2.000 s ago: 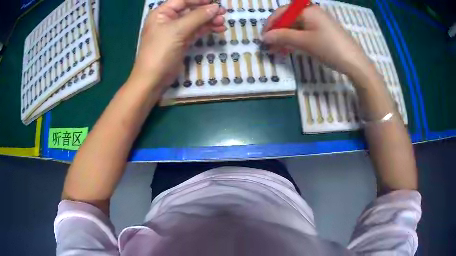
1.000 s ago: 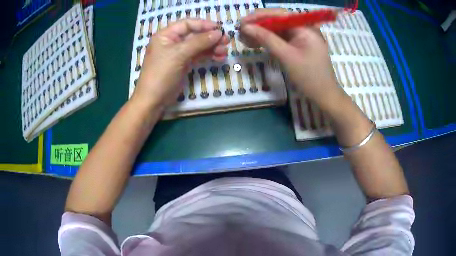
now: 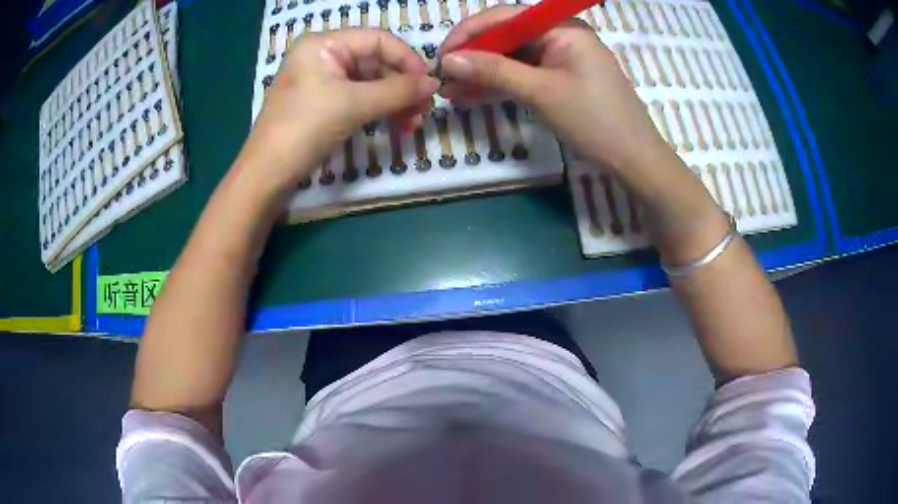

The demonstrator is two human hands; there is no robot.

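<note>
My right hand (image 3: 551, 84) holds a bright red test probe (image 3: 527, 27) that slants up to the right over the centre foam tray. My left hand (image 3: 345, 89) is bare, thumb and forefinger pinched together, its fingertips meeting those of my right hand. A small dark part (image 3: 431, 71) shows between the fingertips, too small to make out fully. The centre foam tray (image 3: 345, 199) lies below both hands, with rows of dumbbell-shaped slots with dark round ends; my hands hide part of it.
A foam tray with mostly plain tan slots (image 3: 724, 162) lies at right, partly behind my right arm. Stacked trays (image 3: 108, 138) lie at left. A green label (image 3: 128, 292) and blue tape (image 3: 414, 303) mark the table's front edge.
The red probe has moved and now slants up to the right. My fingertips have come together. The silvery disc seen on the tray one second ago no longer shows.
</note>
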